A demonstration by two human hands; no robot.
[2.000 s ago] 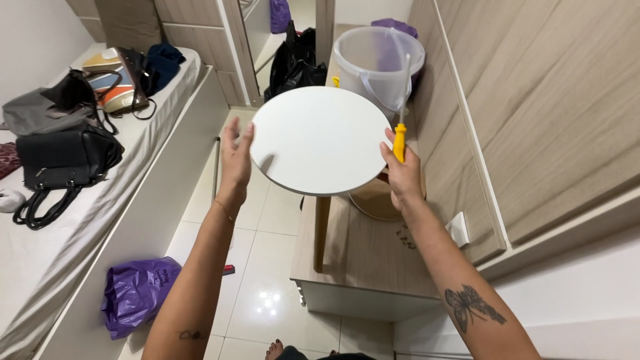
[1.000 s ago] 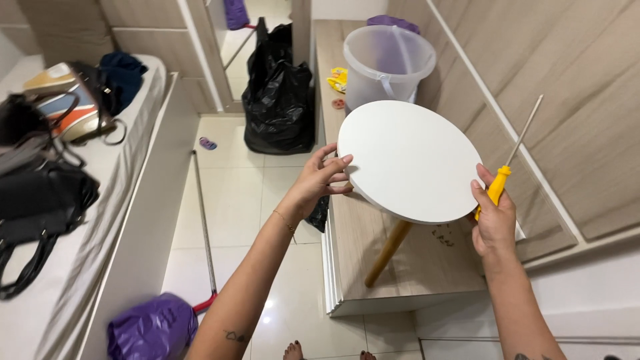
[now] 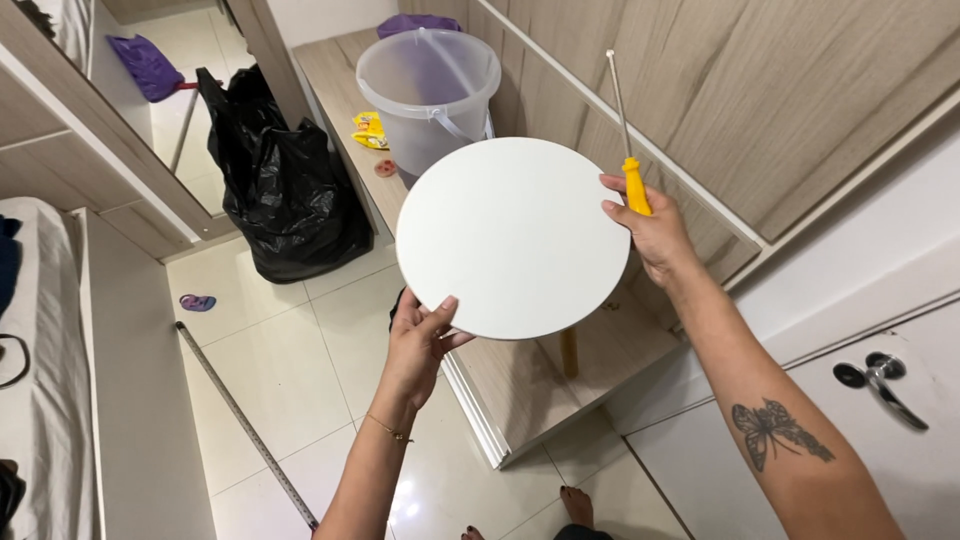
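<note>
A round white board [image 3: 514,236], like a small tabletop, is held between both hands above a wood-look cabinet top. My left hand [image 3: 421,337] grips its lower left edge, thumb on the upper face. At its right edge, my right hand [image 3: 652,225] holds the rim and also a screwdriver [image 3: 635,187] with a yellow handle, its shaft pointing up. Below the board a wooden leg [image 3: 570,352] shows; whether it is attached is hidden.
A clear plastic bucket [image 3: 427,79], a yellow packet [image 3: 369,130] and a small reddish disc [image 3: 385,168] are on the cabinet [image 3: 517,397]. A black bag [image 3: 292,202], a flip-flop [image 3: 197,302] and a pole [image 3: 247,431] lie on the floor. A door handle [image 3: 881,386] is at right.
The white board has turned between my hands; my left hand has shifted from its left side to its lower left edge. The screwdriver stays in my right hand. The view has swung left.
</note>
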